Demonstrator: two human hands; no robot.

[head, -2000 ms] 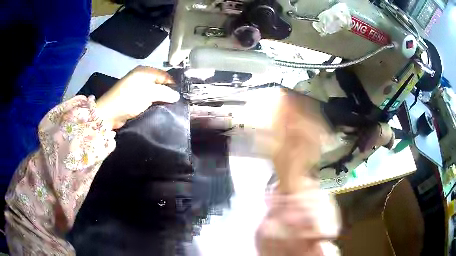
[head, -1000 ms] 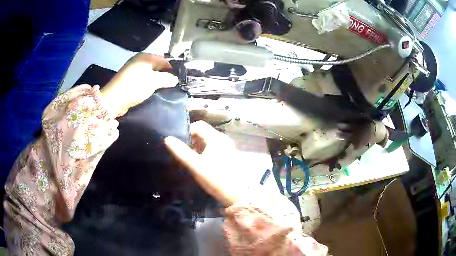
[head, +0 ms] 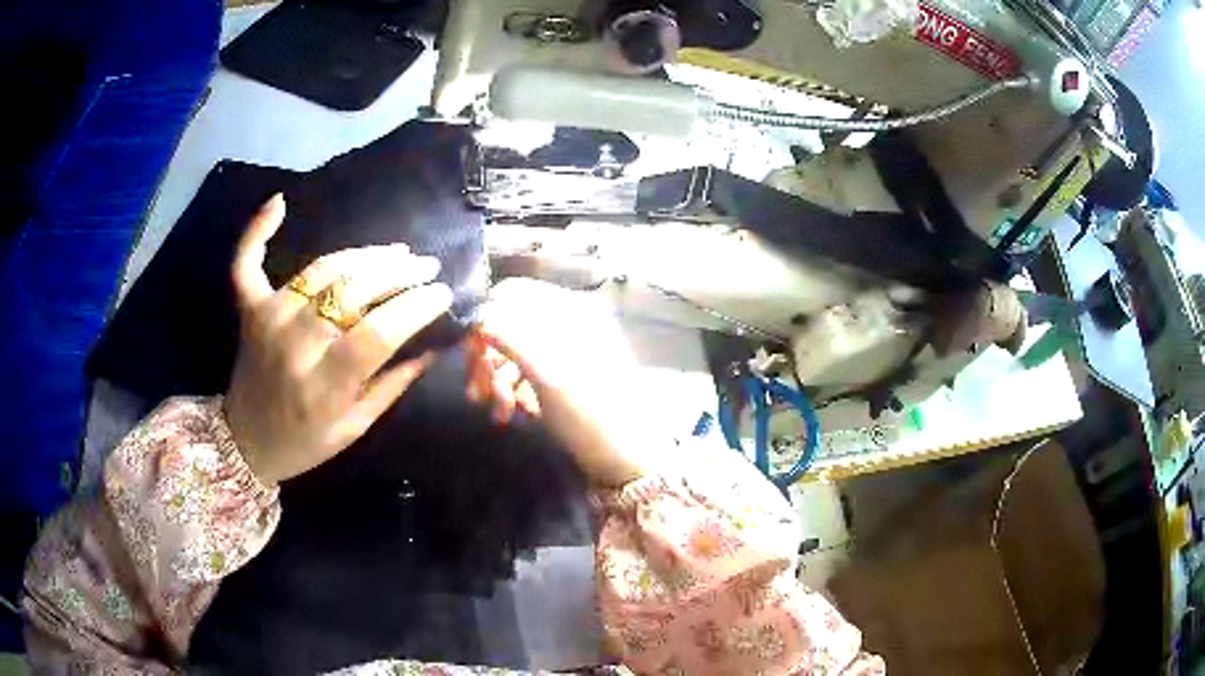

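Note:
A black fabric panel (head: 383, 198) lies left of the machine arm, its right edge along the needle area (head: 478, 172). My left hand (head: 330, 350) rests on it, fingers spread, thumb raised. My right hand (head: 535, 363) is at the panel's right edge, fingers curled and fingertips pinching it; part is overexposed. Black binding tape (head: 819, 231) runs along the off-white machine arm (head: 700, 275) through a metal slide buckle (head: 696, 190). Dark stacked panels (head: 397, 555) lie below my hands.
The grey-white lamp (head: 595, 103) hangs above the needle area. Blue-looped scissors (head: 790, 429) lie beside the arm. An open cardboard box (head: 951, 568) is lower right, a black piece (head: 324, 56) upper left, blue sheeting (head: 106, 238) far left.
My left hand has left the needle area, moved down and spread over the panel. My right hand came from the tape to the panel edge and moved slightly up. More panel shows at upper left.

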